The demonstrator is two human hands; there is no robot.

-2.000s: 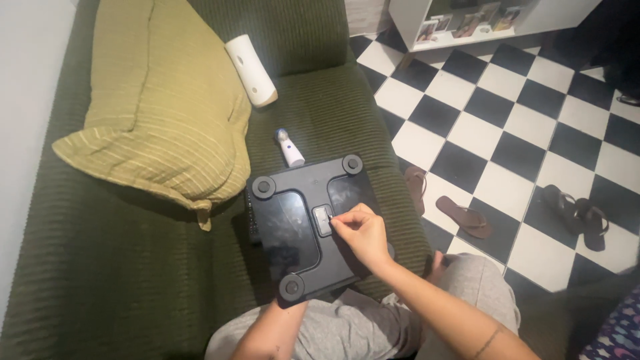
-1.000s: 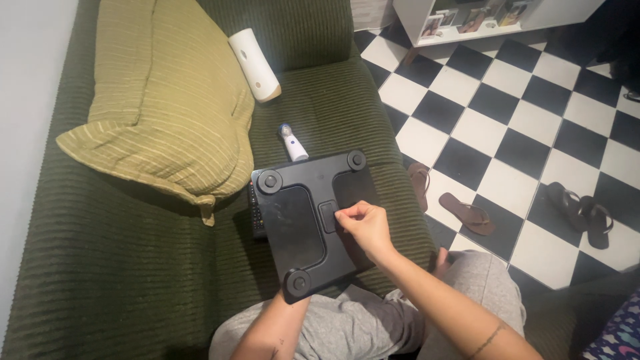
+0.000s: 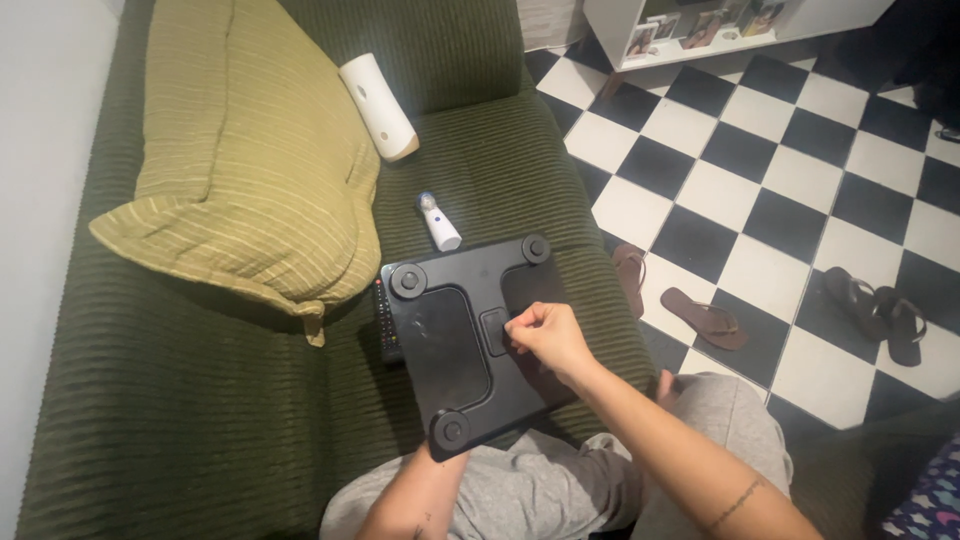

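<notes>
A black bathroom scale is tilted above the sofa and my lap, its underside with round feet facing me. My right hand has its fingertips pinched at the edge of the small battery cover in the middle of the underside; the cover lies in its place. My left forearm runs under the scale's near edge, and the hand itself is hidden beneath it. Partly behind the scale's left side lies a black remote control. A white handheld device with a clear tip rests just beyond the far edge.
On the green corduroy sofa are a yellow-green cushion and a white cylindrical object. Brown flip-flops and dark sandals lie on the checkered floor. A white cabinet with framed photos stands at the back.
Two seconds ago the battery compartment showed a lighter, open-looking recess; since one second ago the dark cover sits over it. My right hand stays beside it.
</notes>
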